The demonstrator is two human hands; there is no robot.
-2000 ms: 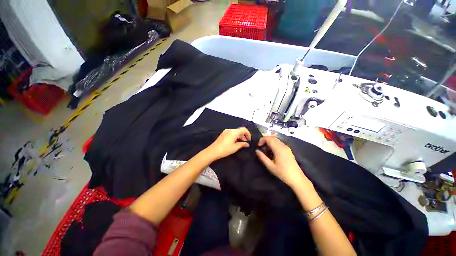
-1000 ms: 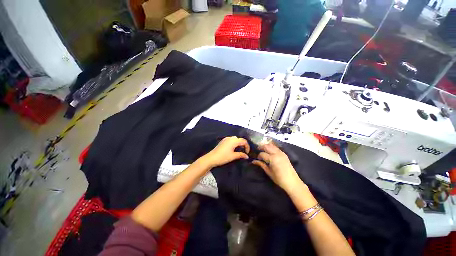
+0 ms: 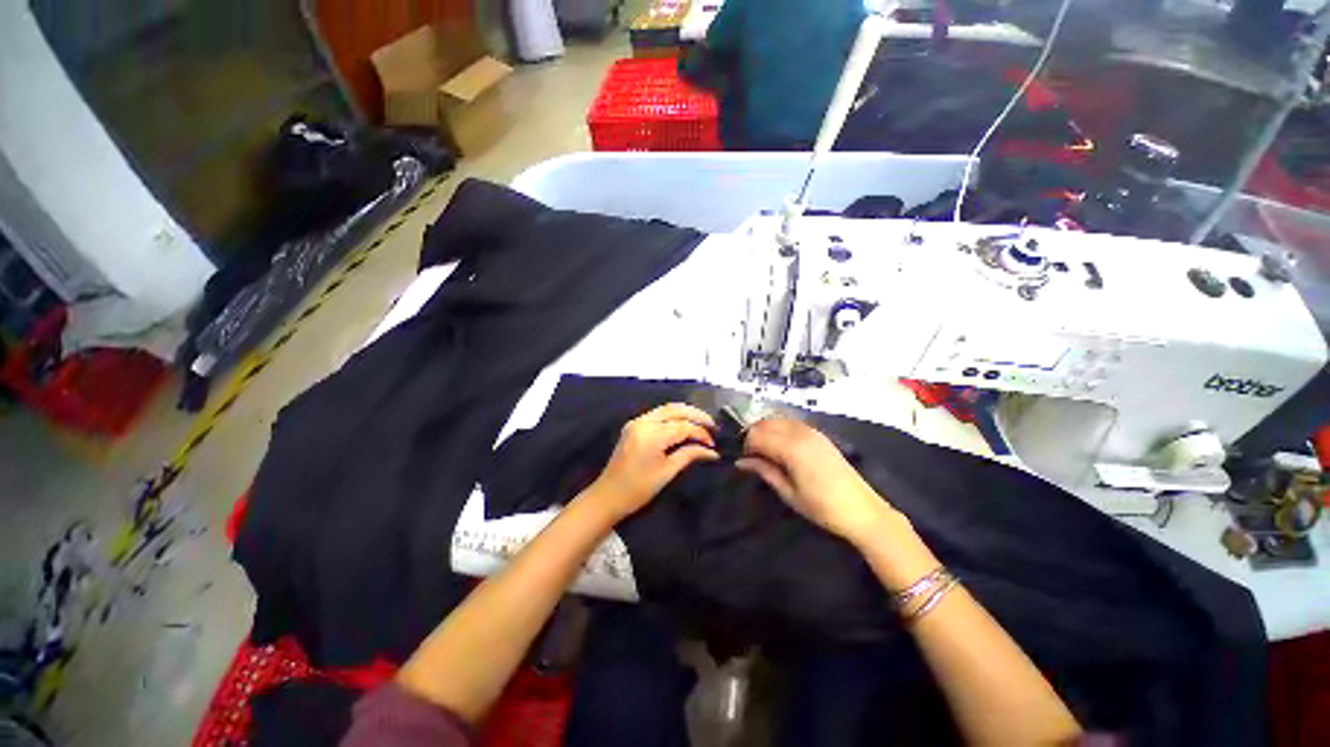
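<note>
A large black garment piece (image 3: 423, 365) lies over the left of the white machine table and hangs off its front edge. More black fabric (image 3: 1006, 533) spreads to the right, below the sewing machine (image 3: 1079, 343). My left hand (image 3: 659, 455) and my right hand (image 3: 805, 470) pinch the black fabric edge between their fingertips, close together. They are just in front of the presser foot and needle area (image 3: 780, 368). The exact layers between my fingertips are too dark to tell apart.
A ruled measuring strip (image 3: 496, 550) runs along the table's front edge. A red crate (image 3: 547, 711) with dark cloth is below. A pale blue trough (image 3: 627, 183) is behind the table. Another red crate (image 3: 654, 105), a person in green (image 3: 780, 73) and a cardboard box (image 3: 445, 95) are beyond.
The view has shifted, so the machine appears further left. Both hands still pinch the fabric in front of the needle, with slightly changed finger positions. More of the person in green shows.
</note>
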